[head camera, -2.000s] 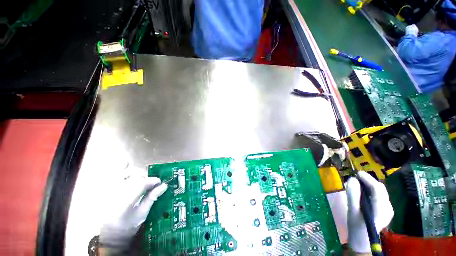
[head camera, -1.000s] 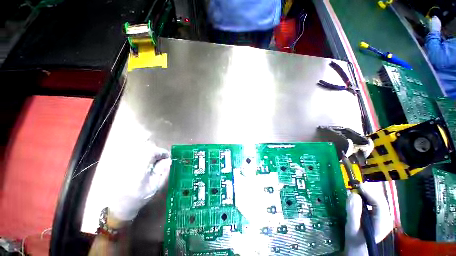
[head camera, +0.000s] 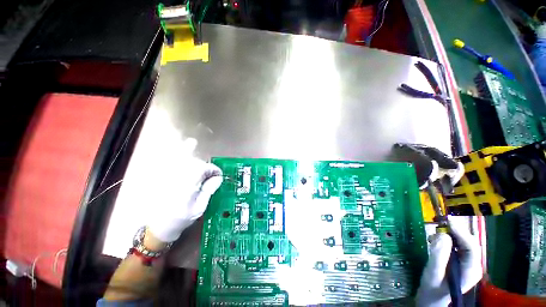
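Note:
The green circuit board (head camera: 311, 234) lies solder side up on the bare metal plate, its lower edge cut off by the picture. My gloved left hand (head camera: 185, 198) is at the board's upper left corner, fingertips pinched on thin solder wire (head camera: 226, 177) that reaches over the board. My gloved right hand (head camera: 450, 264) is at the board's right edge, closed round the soldering iron (head camera: 454, 258). The iron points up toward the metal stand (head camera: 428, 165); its tip is hidden at the stand. A yellow sponge or base (head camera: 428, 207) shows beside it.
The solder reel on its yellow holder (head camera: 178, 33) stands far left. Side cutters (head camera: 424, 87) lie far right on the plate. A black fan (head camera: 522, 172) in a yellow-black frame is at the right. A red-lined tray (head camera: 60, 180) is at left. The green conveyor (head camera: 467, 36) carries boards and a blue-and-yellow tool (head camera: 485, 59).
The view has shifted, so the reel, cutters and conveyor sit higher and further right. My left hand has moved up along the board's left side. The person opposite has mostly left the picture.

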